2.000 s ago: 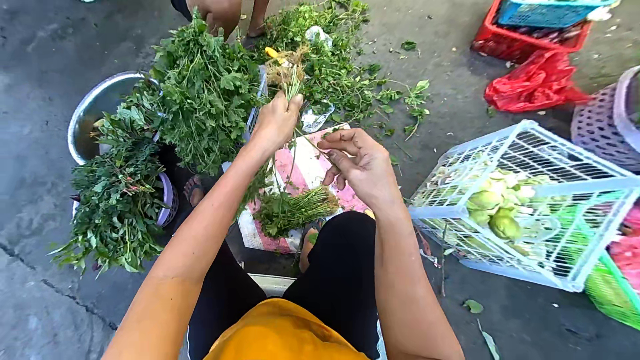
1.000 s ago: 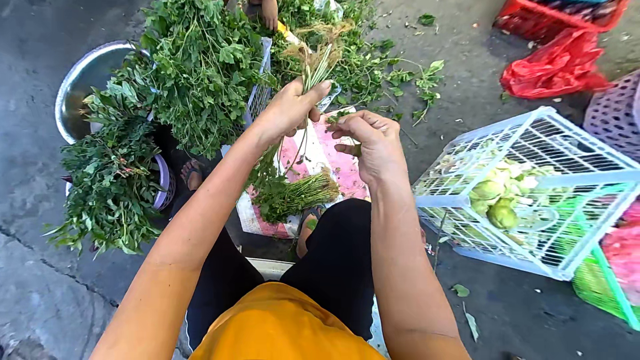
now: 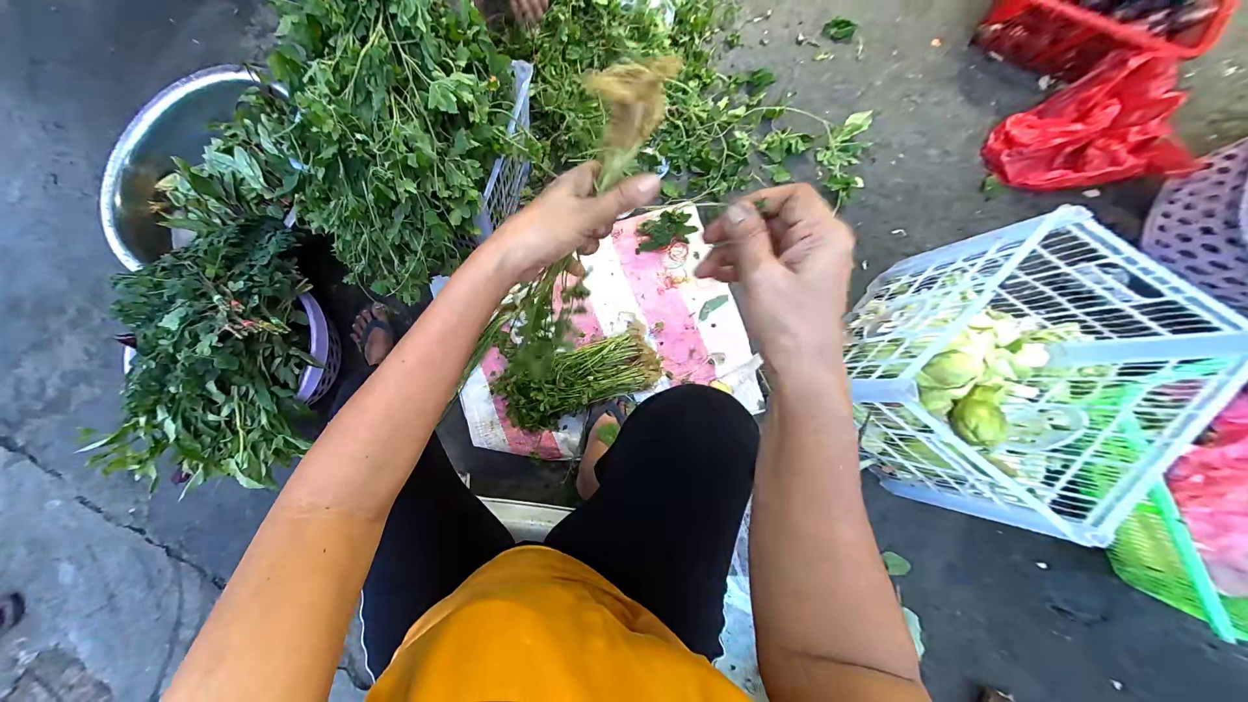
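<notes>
My left hand [image 3: 575,216] is closed around a bunch of leafy green herbs [image 3: 616,161], its pale roots pointing up and its leaves hanging below the fist. Just right of it, my right hand [image 3: 785,244] has its thumb and fingertips pinched together on what looks like a thin stem that runs toward the bunch. Beneath both hands lies a pink-and-white striped sheet [image 3: 639,292], and on it rests a bundle of rooted herbs [image 3: 580,378]. A loose green leaf [image 3: 667,229] lies near the sheet's upper edge.
Leafy greens [image 3: 390,146] are heaped at upper left, beside a metal basin [image 3: 122,185] and a purple basket [image 3: 320,346]. At right stand a white plastic crate [image 3: 1024,244] with green vegetables, a red plastic bag [image 3: 1082,127], a red crate [image 3: 1033,44] and a green basket [image 3: 1160,556].
The bunch in my left hand now has its roots blurred by motion. A person's hand at the top has moved. The view has shifted slightly.
</notes>
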